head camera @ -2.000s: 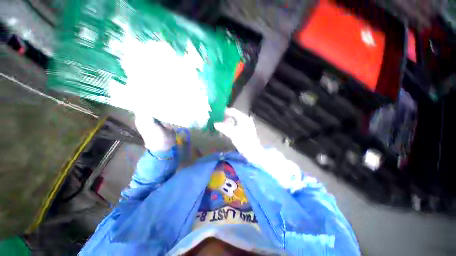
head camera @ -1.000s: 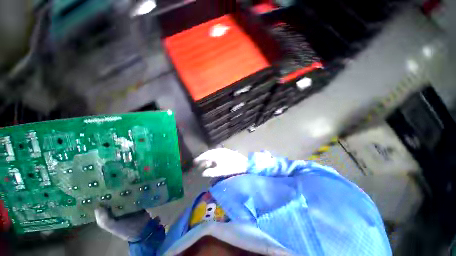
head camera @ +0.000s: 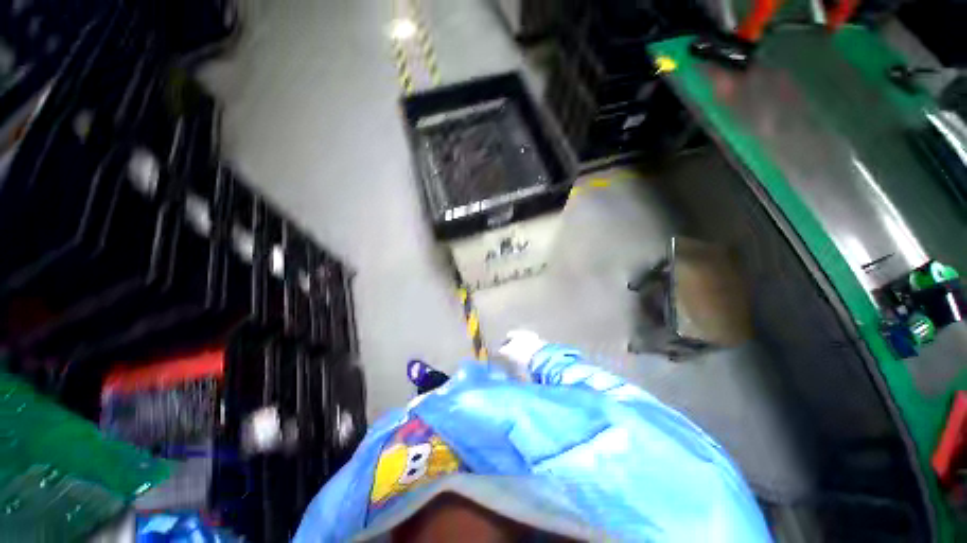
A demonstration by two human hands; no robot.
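Observation:
A green circuit board [head camera: 64, 467] shows at the lower left, blurred and cut off by the picture's edge. A bit of my blue left sleeve [head camera: 175, 527] shows below its right corner. My left hand itself does not show, so its hold on the board cannot be seen. My right hand [head camera: 520, 346], in a white glove, is small and blurred in front of my body, far from the board. Nothing can be made out in it, and its fingers are unclear.
Stacked black totes [head camera: 286, 265] stand along the left, one with a red liner edge [head camera: 164, 369]. A black tote on a pale box [head camera: 507, 255] stands ahead. A stool [head camera: 705, 297] is at the right, beside the green-edged bench [head camera: 790, 228] with green discs [head camera: 935, 276]. A shoe [head camera: 426, 374] shows.
The view has swung round to the floor, totes and bench. The board has shifted to the lower left edge, and my left hand has dropped out of sight.

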